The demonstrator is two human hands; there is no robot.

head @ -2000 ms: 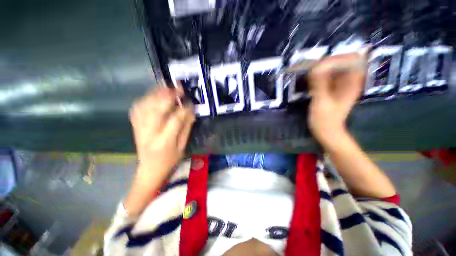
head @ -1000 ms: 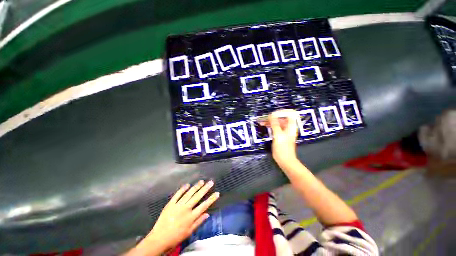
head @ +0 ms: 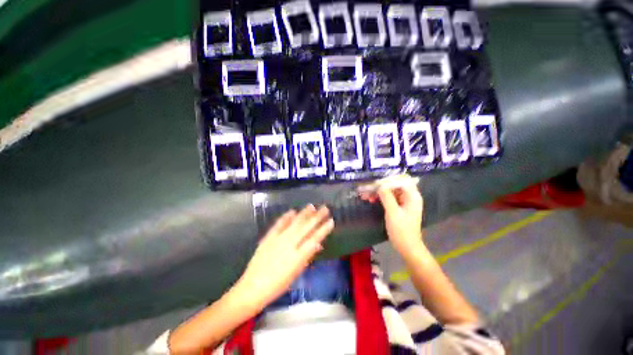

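Note:
The black glossy tray [head: 298,114] lies on the bench with white-bordered panels in an upper row, a lower row and three sideways between. A dark carrier sheet [head: 350,216] with fine rows of marks lies at the bench edge below the tray. My right hand [head: 401,201] is pinched over this sheet, just below the lower panel row, on a slim, blurred tool that looks like tweezers [head: 375,186]. Its tip is too blurred to show any piece. My left hand [head: 291,243] rests flat, palm down, at the sheet's left part, fingers extended, holding nothing visible.
The dark green-grey bench [head: 104,187] extends left and right of the tray. A bright green conveyor [head: 83,41] with a white rail [head: 104,83] runs at the upper left. Another dark tray edge [head: 618,28] shows at the upper right. Part of another person [head: 604,173] is at the right.
My right hand has moved from the lower panel row down to the carrier sheet. My left hand has come up and right onto the sheet's edge. The view has shifted, so the tray sits higher.

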